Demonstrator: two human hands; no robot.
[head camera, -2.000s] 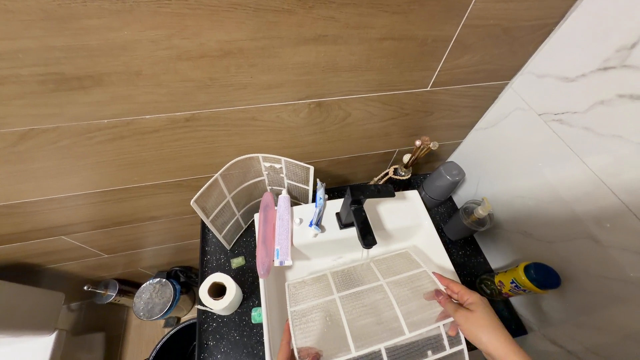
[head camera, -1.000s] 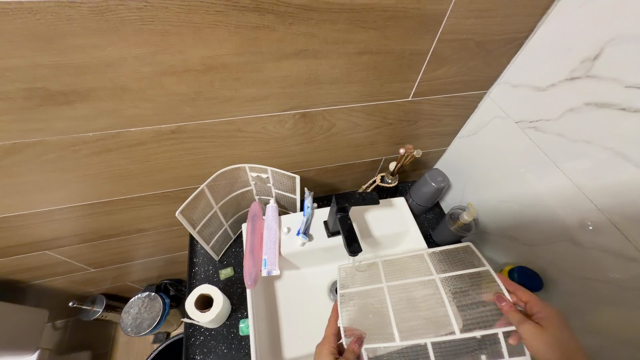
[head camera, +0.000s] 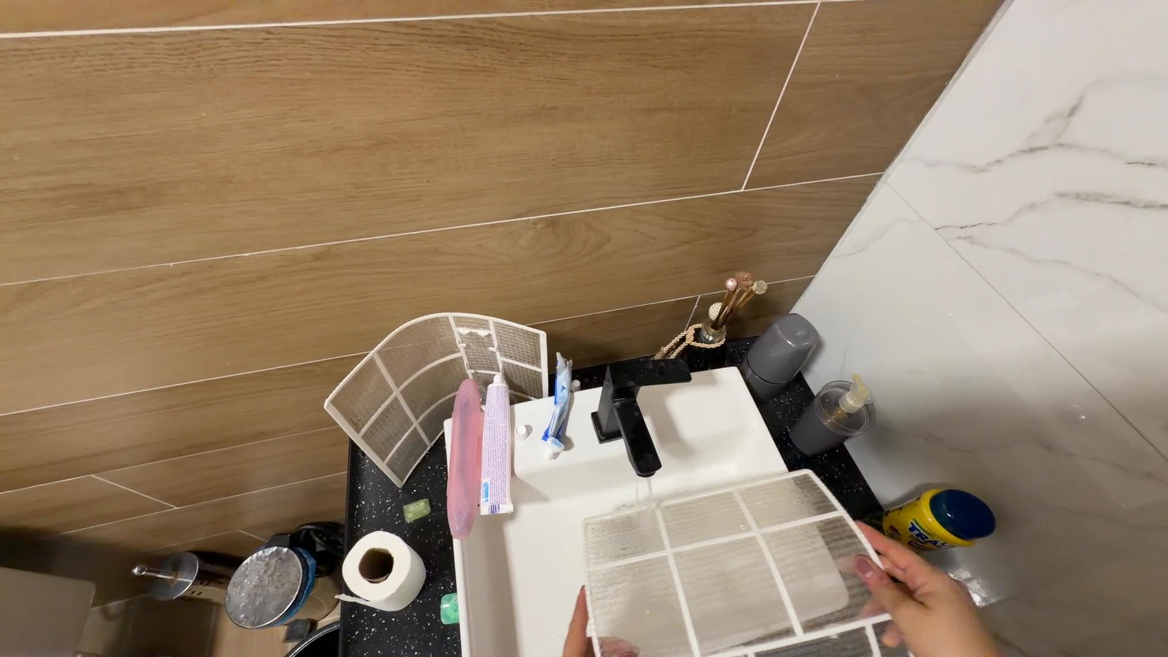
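A white-framed mesh air filter (head camera: 721, 557) is held over the white sink (head camera: 511, 584), below the black faucet (head camera: 630, 411), from which a thin stream of water falls onto its upper edge. My right hand (head camera: 922, 593) grips the filter's right edge, thumb on top. At the lower left edge is my left hand (head camera: 593, 634), cut off by the frame, its fingers partly behind the mesh. A second, curved mesh filter (head camera: 401, 392) stands against the wood-look wall, behind the sink's left corner.
On the sink's rim lie a pink toothbrush case (head camera: 465, 461), a toothpaste tube (head camera: 496, 447) and a blue-white tube (head camera: 558, 401). Around it stand a toilet paper roll (head camera: 401, 570), a grey cup (head camera: 780, 351), a soap dispenser (head camera: 830, 420), a reed diffuser (head camera: 712, 333) and a yellow bottle (head camera: 940, 518).
Both hands and the filter moved right across the sink between the two earlier frames. Since then the filter has shifted slightly back left, its upper edge now under the running water.
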